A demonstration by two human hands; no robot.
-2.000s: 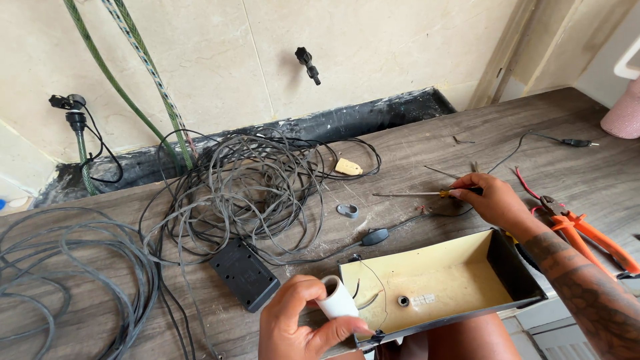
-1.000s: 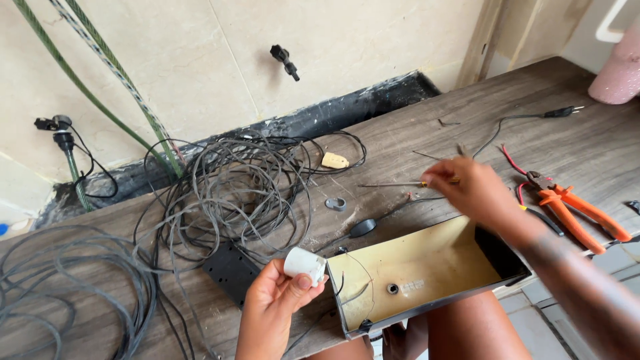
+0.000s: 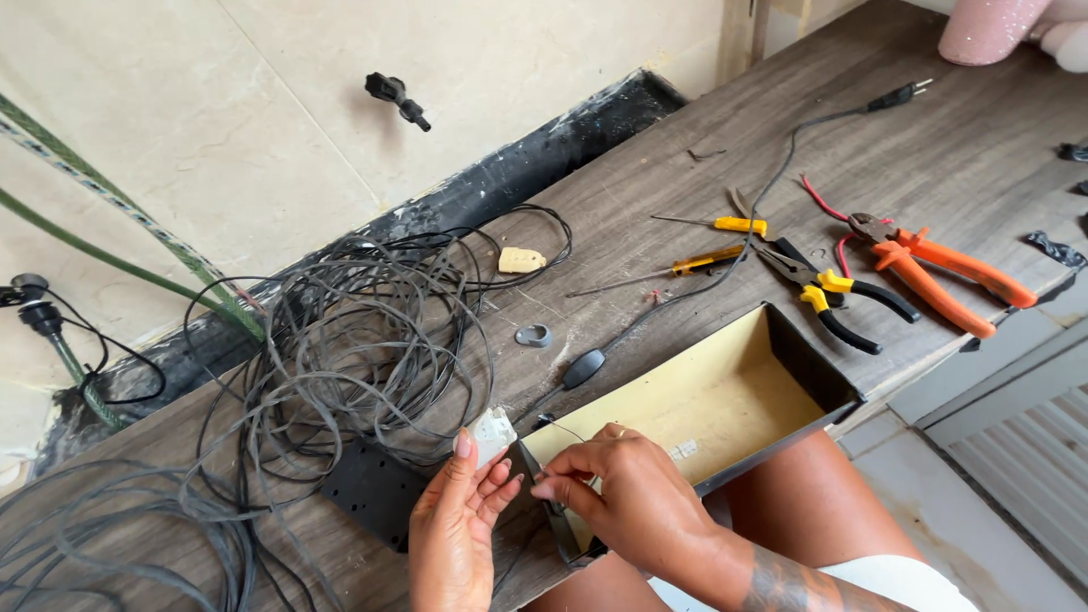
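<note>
My left hand [image 3: 463,510] holds a small white lamp socket [image 3: 491,435] between thumb and fingers, just left of an open box [image 3: 731,382] with a cream inside and dark outside. The box rests over the table edge and my thighs. My right hand [image 3: 625,493] is over the box's near left end, its thumb and fingertips pinched at a thin dark wire [image 3: 561,427]; the exact grip is partly hidden by the fingers. Behind the box a dark cord with an inline switch [image 3: 584,369] runs to a plug [image 3: 897,96]. A grey oval ring [image 3: 534,336] lies near the switch.
Tangled dark cable [image 3: 357,340] and a black perforated plate [image 3: 374,493] lie at left. Two yellow-handled screwdrivers [image 3: 710,260], yellow-and-black pliers [image 3: 820,289] and orange-handled cutting pliers [image 3: 935,263] lie at right. A cream connector [image 3: 520,260] sits beside the cable. A black tap [image 3: 398,100] juts from the wall.
My right hand has let go of the screwdriver, which lies on the table, and has moved to the box's left end. My left hand still holds the white socket, now turned differently.
</note>
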